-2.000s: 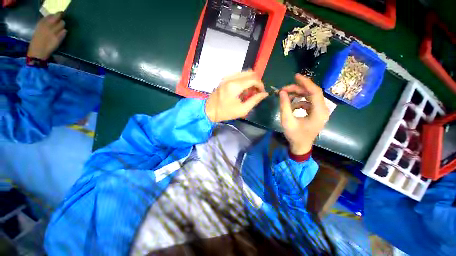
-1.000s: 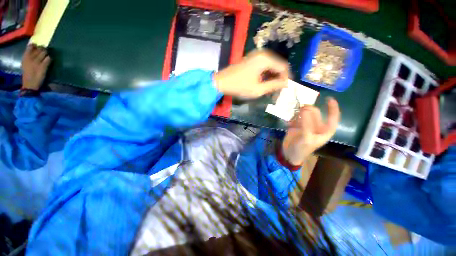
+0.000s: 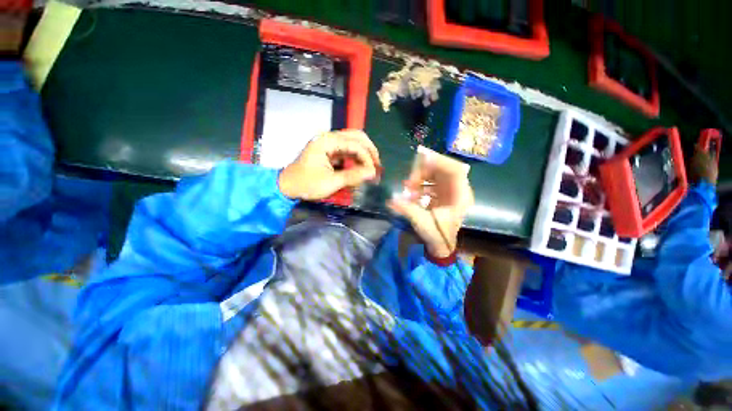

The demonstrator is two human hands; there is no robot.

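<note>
My left hand [image 3: 331,166] is over the lower right corner of the red frame [image 3: 360,88], its fingers curled together; whether it holds a small part is too blurred to tell. My right hand [image 3: 437,201] is to its right, over a pale card [image 3: 456,167], thumb and fingertips close together around something small and pale, not clear. The open tablet [image 3: 295,124] lies in the red frame, with its white battery and circuitry at the far end.
A blue bin [image 3: 512,124] of pale pieces and a loose pale pile [image 3: 411,84] stand behind. A white compartment tray [image 3: 543,210] is right, with a framed tablet [image 3: 682,172] at its edge and a person beside it. More red frames [image 3: 491,44] lie beyond. Another blue sleeve is left.
The view has shifted, so the bench items sit further left. My left hand has drawn back from the card towards the tablet's frame. My right hand's fingers have closed together over the card.
</note>
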